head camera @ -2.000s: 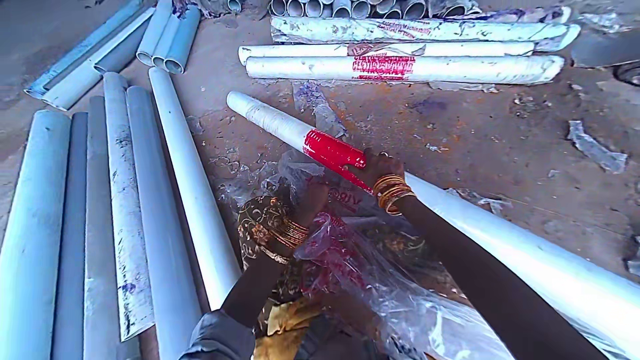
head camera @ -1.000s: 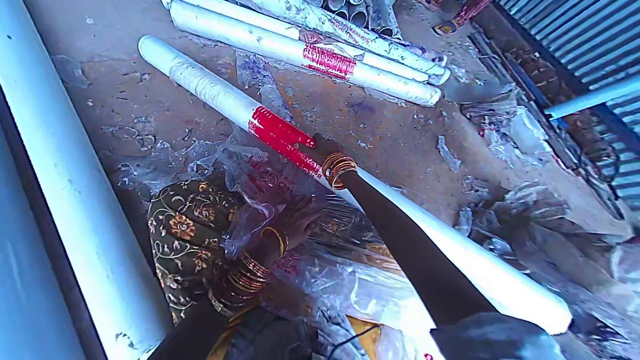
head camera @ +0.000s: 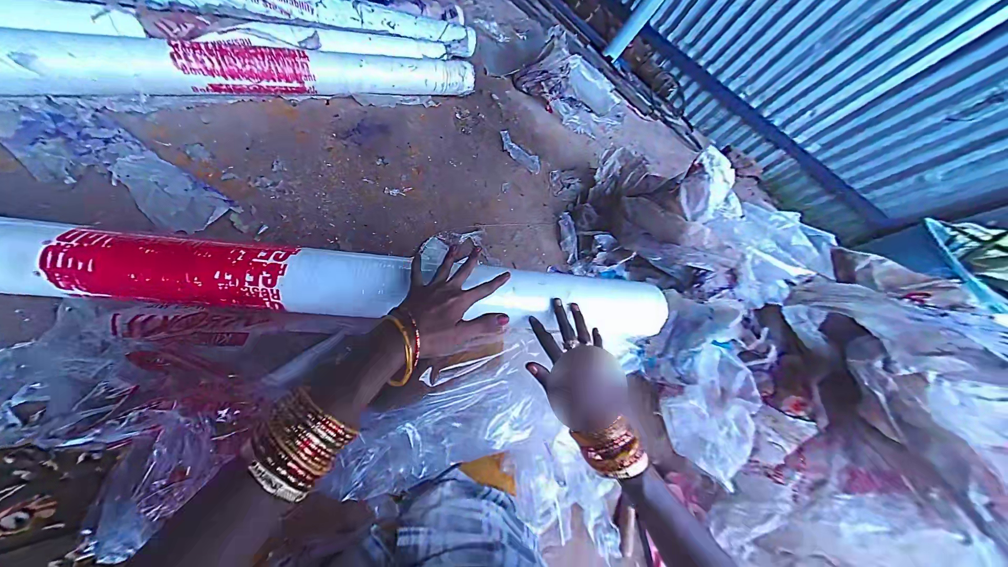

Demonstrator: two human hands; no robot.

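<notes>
A long white pipe [head camera: 354,279] with a red printed band lies across the view from the left edge to right of centre. My left hand [head camera: 453,303], with bangles at the wrist, rests on it with the fingers spread. Near the pipe's right end, my right hand [head camera: 579,370] is held with fingers apart, their tips at the pipe's near side; part of this hand is blurred. Neither hand is closed around anything. Crumpled clear plastic film [head camera: 425,433] lies beneath the hands and along the near side of the pipe.
Several white pipes [head camera: 378,75], one with red print, lie at the upper left. Torn plastic sheets [head camera: 709,244] are heaped at the right. A corrugated metal wall [head camera: 850,87] stands at the upper right. Patterned cloth [head camera: 55,504] shows at the lower left.
The view has swung right, towards the pipe's right end. My left hand, earlier low among the plastic, is now on the pipe. My right hand has left the red band and is near the pipe's end.
</notes>
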